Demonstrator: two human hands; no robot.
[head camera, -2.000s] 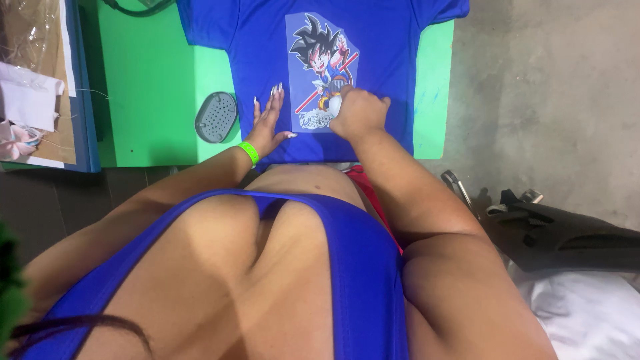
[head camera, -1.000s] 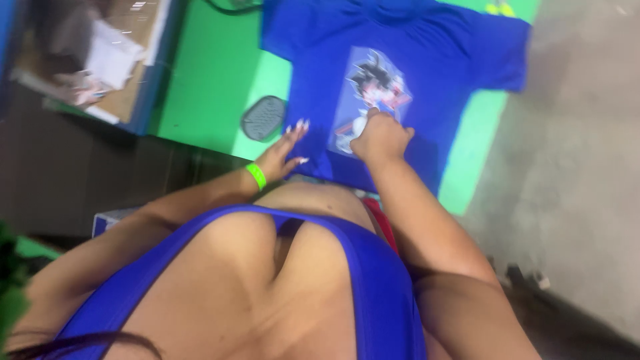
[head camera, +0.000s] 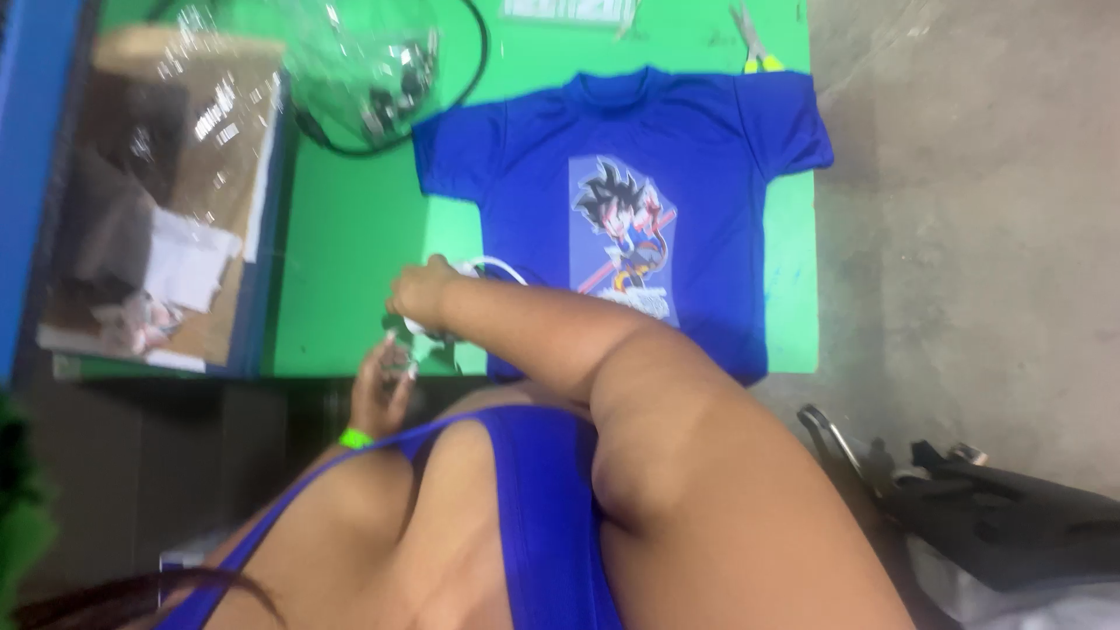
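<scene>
A blue T-shirt (head camera: 534, 219) lies flat on the green table, its collar toward the far side. A clear film with a printed cartoon figure (head camera: 626, 236) rests on its chest. My right hand (head camera: 424, 293) reaches across to the left of the shirt, closed around a small white corded device (head camera: 418, 327), mostly hidden by the hand. The white cord (head camera: 499, 265) loops toward the shirt and under my forearm. My left hand (head camera: 382, 385), with a green wristband, is just nearer to me at the table edge, fingers apart, holding nothing visible. The grey oval pad is not clearly visible beneath my right hand.
At left stands a blue-edged box (head camera: 271, 254) holding papers and clear plastic. A plastic bag with small parts (head camera: 394, 87) and a black cable (head camera: 481, 52) lie at the far left. Snips (head camera: 759, 48) with yellow handles lie beyond the right sleeve. A black bag-like object (head camera: 1006, 516) is at right.
My right hand has moved left, off the printed film, with the white device. My left hand has left the shirt's lower left edge. The view has shifted and takes in more of the table's far side.
</scene>
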